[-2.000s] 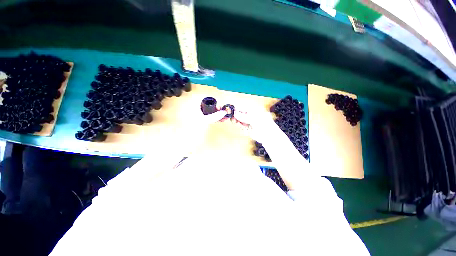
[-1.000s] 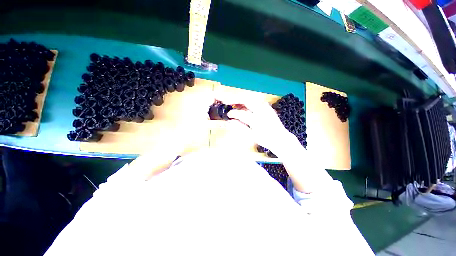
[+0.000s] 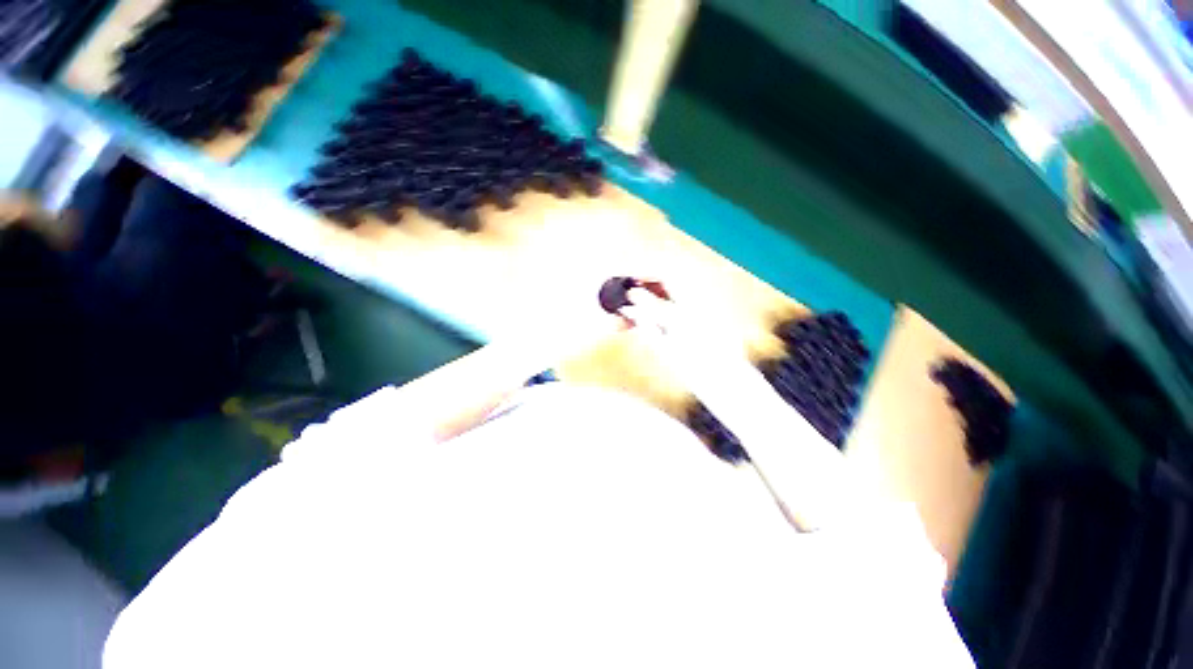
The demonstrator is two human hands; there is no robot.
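Note:
A black cylindrical housing (image 3: 615, 295) is at my fingertips above the tan work board (image 3: 523, 261). My right hand (image 3: 650, 311) closes on its right side. My left hand (image 3: 582, 327) reaches its lower left side but is washed out by glare, so its grip cannot be made out. Whether a ring sits on the housing is hidden. A large group of black cylinders (image 3: 445, 150) stands left of my hands. Another group of housings (image 3: 818, 373) stands to the right.
A separate board (image 3: 903, 418) at far right bears small black rings (image 3: 977, 408). A pale post (image 3: 648, 79) stands at the bench's back. Another parts batch (image 3: 216, 59) is at upper left. A person in dark clothes (image 3: 144, 301) is at left. Dark stacked trays (image 3: 1086, 562) are lower right.
The head view has tilted and turned left, showing the person and green floor at left; the picture is blurred. My hands have stayed together at the black housing.

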